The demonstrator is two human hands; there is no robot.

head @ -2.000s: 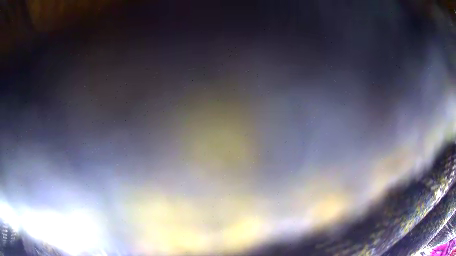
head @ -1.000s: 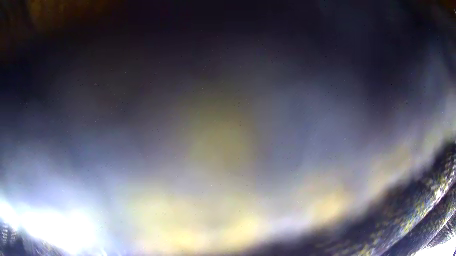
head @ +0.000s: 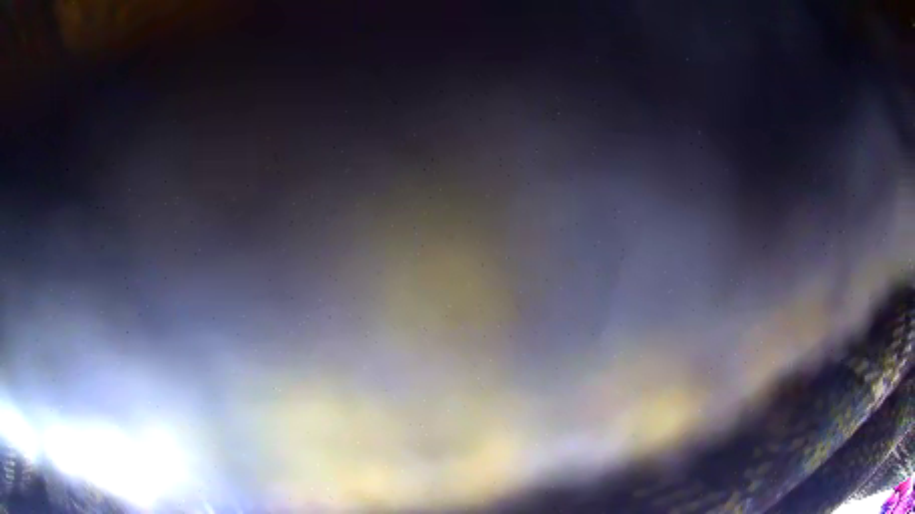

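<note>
A dark, blurred surface (head: 441, 271) fills nearly the whole view, very close to the lens. It has hazy grey-blue and dull yellow patches, and I cannot tell what it is. A sharper strip of dark woven cloth (head: 803, 452) with yellowish flecks curves along the lower right. My left hand and my right hand cannot be seen. Nothing shows of any tool or of what the hands may hold.
A bright white glare (head: 120, 457) lies at the lower left, with a bit of dark textured material at the corner. A small pink patch (head: 900, 498) and a white sliver show at the lower right corner. A brownish blur is at the upper left.
The blurred surface is almost unchanged, a little darker towards the top and right. The pink patch at the lower right corner, hidden one second ago, shows again.
</note>
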